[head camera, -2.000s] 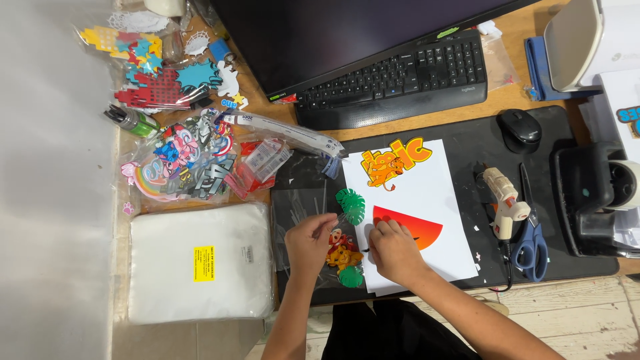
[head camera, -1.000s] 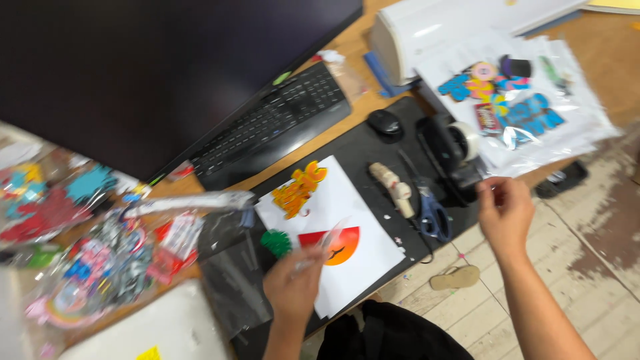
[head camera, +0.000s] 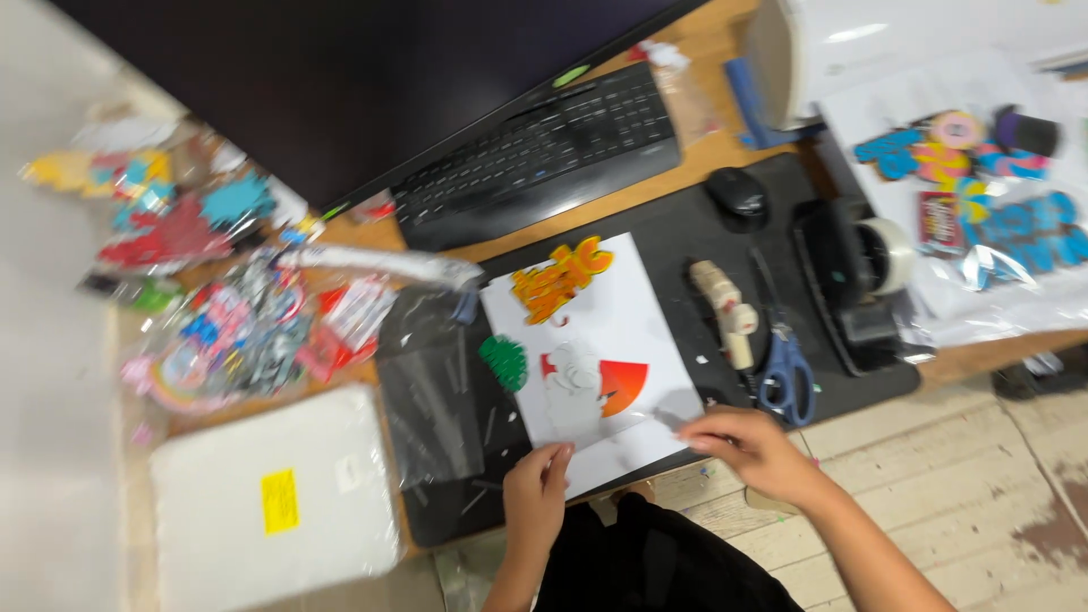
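Observation:
Over the lower edge of a white paper sheet (head camera: 625, 331), my left hand (head camera: 535, 484) and my right hand (head camera: 731, 442) pinch the two ends of a clear strip (head camera: 625, 432), faint and blurred. Just above the strip, a whitish, partly see-through piece (head camera: 574, 382) covers part of a red-orange wedge cutout (head camera: 625, 387). Orange cutout lettering (head camera: 557, 280) lies at the top of the sheet. A green leaf cutout (head camera: 504, 363) overlaps its left edge. Scissors (head camera: 789, 370) with blue handles and a glue gun (head camera: 722, 310) lie to the right.
A tape dispenser (head camera: 854, 289) and a mouse (head camera: 738, 194) stand right on the black mat (head camera: 680, 229). Behind are a keyboard (head camera: 544, 153) and monitor (head camera: 357, 76). Bagged cutouts (head camera: 229, 331) and a white package (head camera: 272, 484) lie left, more cutouts (head camera: 977, 195) far right.
My right hand has come back from beside the tape dispenser to the sheet's lower right. My left hand has moved from over the wedge to the sheet's lower edge. The view has turned.

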